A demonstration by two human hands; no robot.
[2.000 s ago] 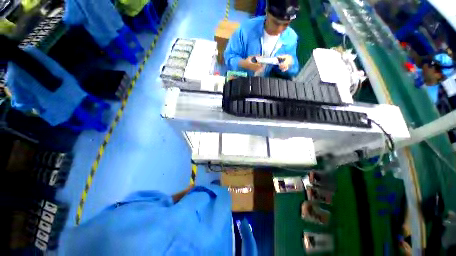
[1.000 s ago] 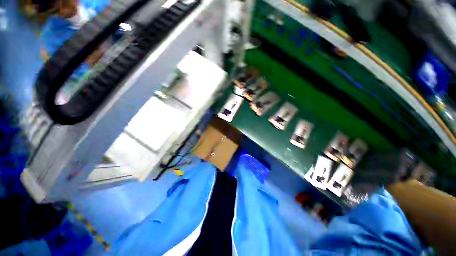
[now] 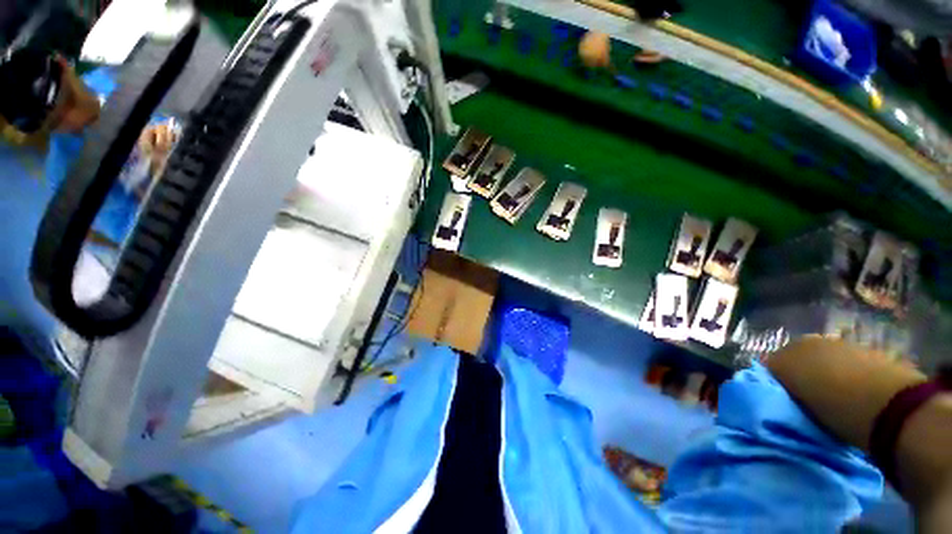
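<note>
Several display modules lie face down on the green bench (image 3: 616,284), silvery-white backs up with dark flex. One module (image 3: 611,237) lies alone mid-row; others are grouped at its left and right, some overlapping. A tall stack of clear blister trays (image 3: 809,276) stands at the bench's right end with a module (image 3: 882,273) on top. My right forearm, sleeve pushed up, reaches right past the stack's near side. My right hand (image 3: 932,448) is cut off by the right edge beyond a dark red wristband; its fingers are hidden. My left hand is out of the picture.
A white machine frame (image 3: 224,219) with a black cable chain (image 3: 167,209) stands at left; a person (image 3: 73,115) is behind it. A cardboard box (image 3: 454,302) and blue crate (image 3: 534,339) are below the bench. A blue parts bin (image 3: 838,42) sits on the far shelf.
The view has swung right from the machine to the bench, then steadied. My right forearm has come into view at the right and now shows down to the wristband.
</note>
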